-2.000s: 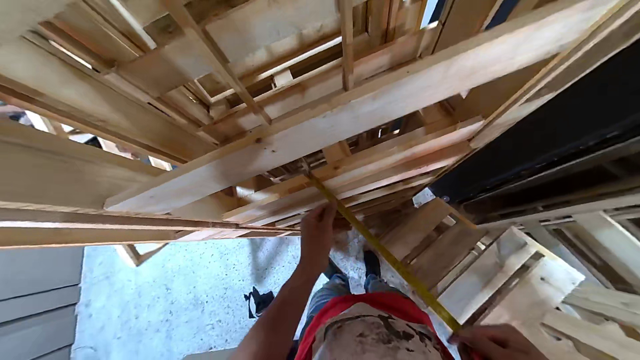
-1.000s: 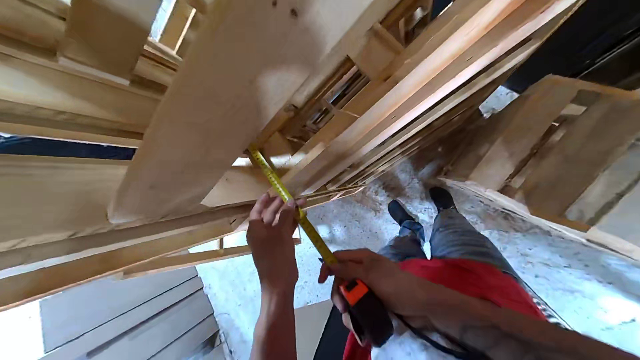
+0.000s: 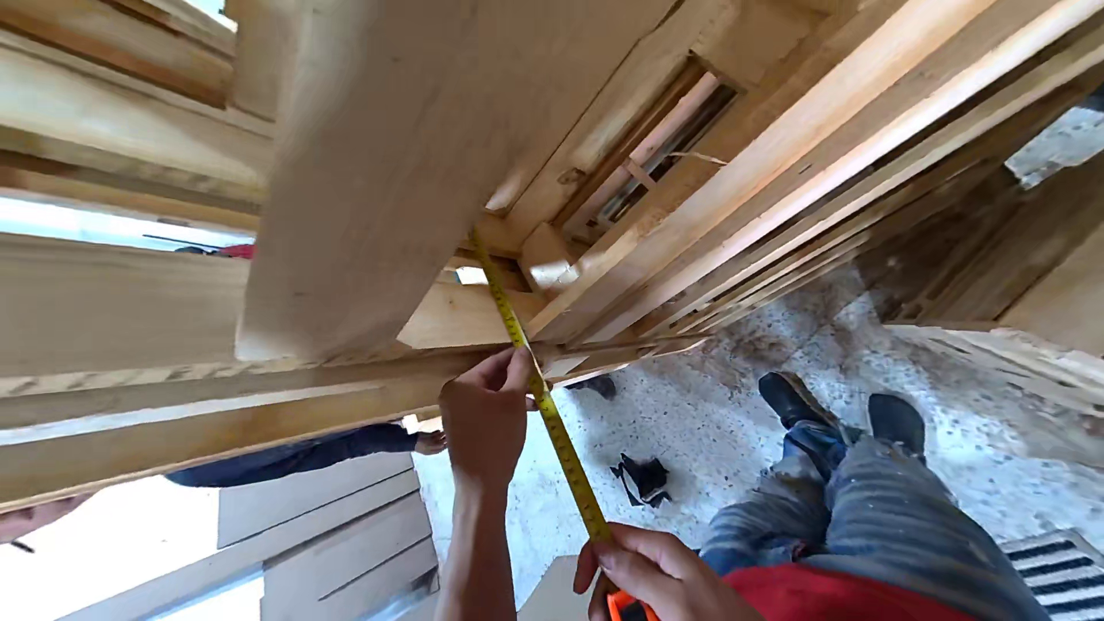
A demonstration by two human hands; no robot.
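Note:
A yellow measuring tape blade [image 3: 565, 453] runs from a gap among the wooden frames down to my right hand. My left hand [image 3: 492, 405] pinches the blade between thumb and fingers, just below the lower frame edge. Lower down, my right hand [image 3: 647, 569] holds the blade's other end and the orange and black tape measure case [image 3: 628, 607], which is partly cut off by the view's bottom edge. A wide wooden board [image 3: 371, 172] slants beside the blade, whose far end goes in among the wooden parts and is hidden.
Stacked wooden frames [image 3: 776, 164] fill the upper right. Another person's dark sleeve [image 3: 302, 453] and hand show beyond the frames at lower left, and part of a hand at the left edge. A black object [image 3: 641, 479] lies on the speckled floor [image 3: 707, 414] near my shoes. Grey panels [image 3: 354, 526] stand lower left.
Two seconds ago a long stretch of blade spanned between my hands; by one second ago they were much closer together. Another person's sleeve has come into view at lower left.

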